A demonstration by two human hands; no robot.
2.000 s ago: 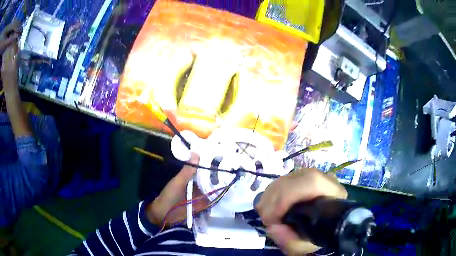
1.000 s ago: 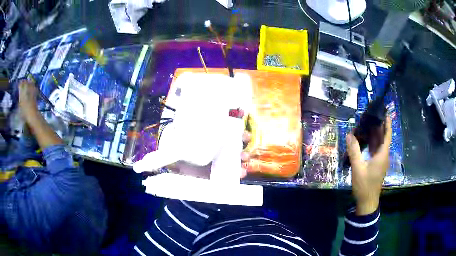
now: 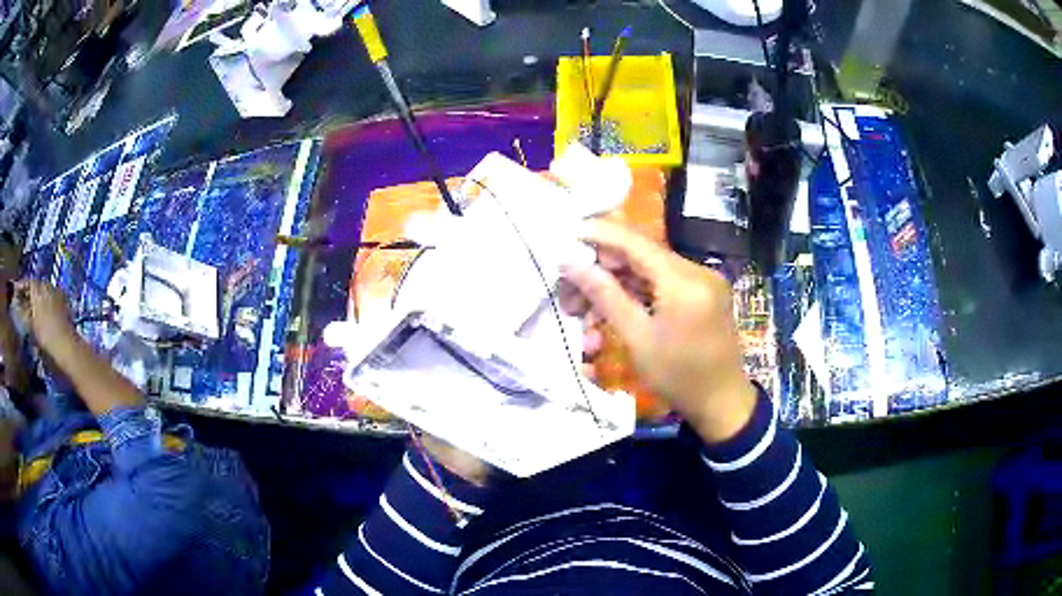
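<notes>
The white plastic housing [image 3: 489, 291] is held tilted over the orange pad [image 3: 379, 221], overexposed, with its boxy foot towards me. A black sleeved cable with a yellow end [image 3: 404, 111] sticks up from it, and thin red wires hang below. My left hand [image 3: 457, 458] is under the housing, mostly hidden by it. My right hand [image 3: 670, 326] is at the housing's right side, fingers bent against it; glare hides the fingertips. The black screwdriver [image 3: 774, 175] hangs upright to the right, out of my hands.
A yellow tray [image 3: 617, 111] with tiny silver screws stands behind the pad. A silver-white box [image 3: 716, 175] is behind the screwdriver. White parts [image 3: 259, 76] lie back left, another [image 3: 1034, 186] far right. At left, a person [image 3: 111, 466] reaches towards a white housing [image 3: 169, 291].
My right hand has left the screwdriver and moved left onto the housing. The housing has been turned, so its open boxy foot now shows. The screwdriver hangs free.
</notes>
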